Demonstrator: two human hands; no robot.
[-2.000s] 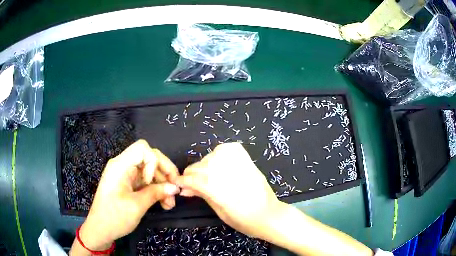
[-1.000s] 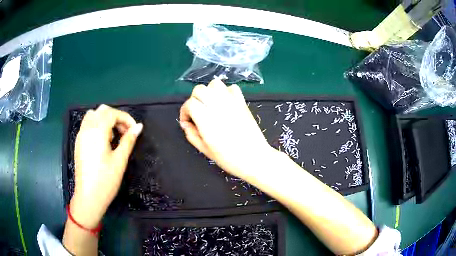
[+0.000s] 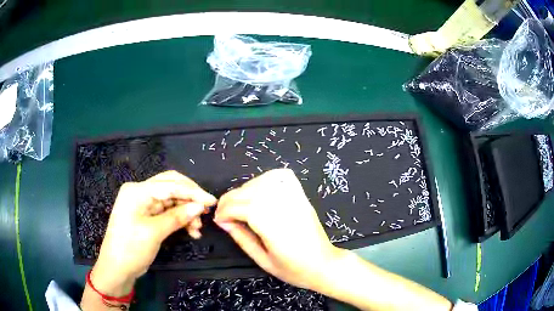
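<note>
My left hand (image 3: pixel 149 222) and my right hand (image 3: pixel 273 222) meet fingertip to fingertip over the long black tray (image 3: pixel 200 182). My left thumb and forefinger are pinched on a tiny dark piece (image 3: pixel 212 208). My right thumb and fingertips are close together beside it; whether they hold a pin is too small to tell. Small black parts (image 3: pixel 100 194) lie heaped at the tray's left end, partly behind my left hand. Silvery pins (image 3: pixel 334 173) are scattered over its middle and right.
A smaller tray of mixed dark and silvery bits (image 3: pixel 243 294) is at the near edge. A zip bag (image 3: pixel 258 70) lies beyond the long tray, another bag (image 3: pixel 27 115) at left. A large bag (image 3: pixel 468 82), stacked trays (image 3: pixel 516 182) and a thin rod (image 3: pixel 443 231) are at right.
A second ago my hands were apart, left over the black parts and right over the tray's upper middle. Both have come together above the tray's lower middle, and the view has shifted slightly.
</note>
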